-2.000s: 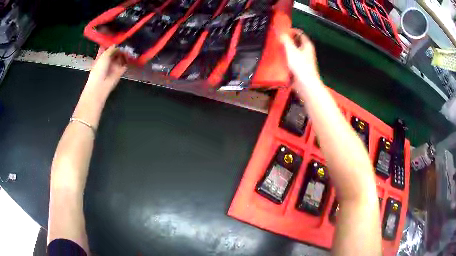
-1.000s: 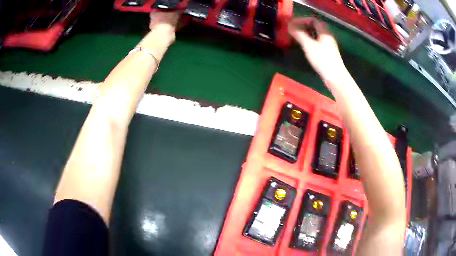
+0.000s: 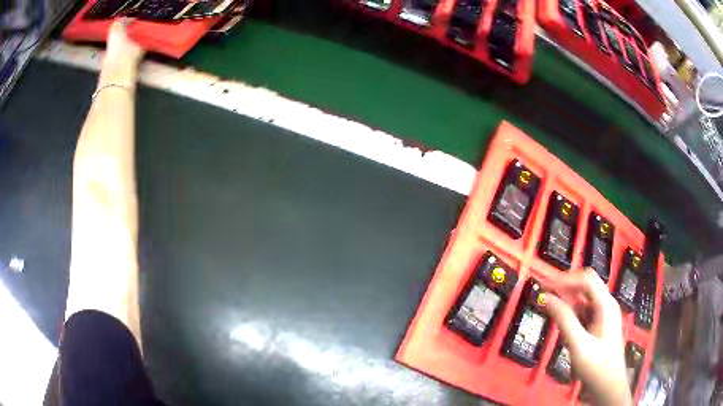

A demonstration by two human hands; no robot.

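Note:
A red phone tray (image 3: 444, 297) lies tilted at the right, partly over the conveyor edge, with closed black flip phones (image 3: 481, 298) in its slots. My right hand (image 3: 583, 317) is over this tray's lower row, fingers bent; no phone shows in its grip, and it hides part of the slots. My left hand (image 3: 123, 41) reaches to the top left and touches the near edge of another red tray (image 3: 170, 38) that holds dark phones and is cut off by the picture edge. Whether its fingers grip the tray is unclear.
The green conveyor (image 3: 333, 87) with its pale worn edge (image 3: 317, 127) crosses behind the dark green worktop (image 3: 269, 238). Two more red trays with phones stand at the top, one in the middle (image 3: 519, 67) and one at the right (image 3: 654, 99). An open black phone (image 3: 648, 273) stands along the near tray's right side.
My left hand has moved from the top middle tray to the tray at the upper left. My right hand has come back from the conveyor to the near tray.

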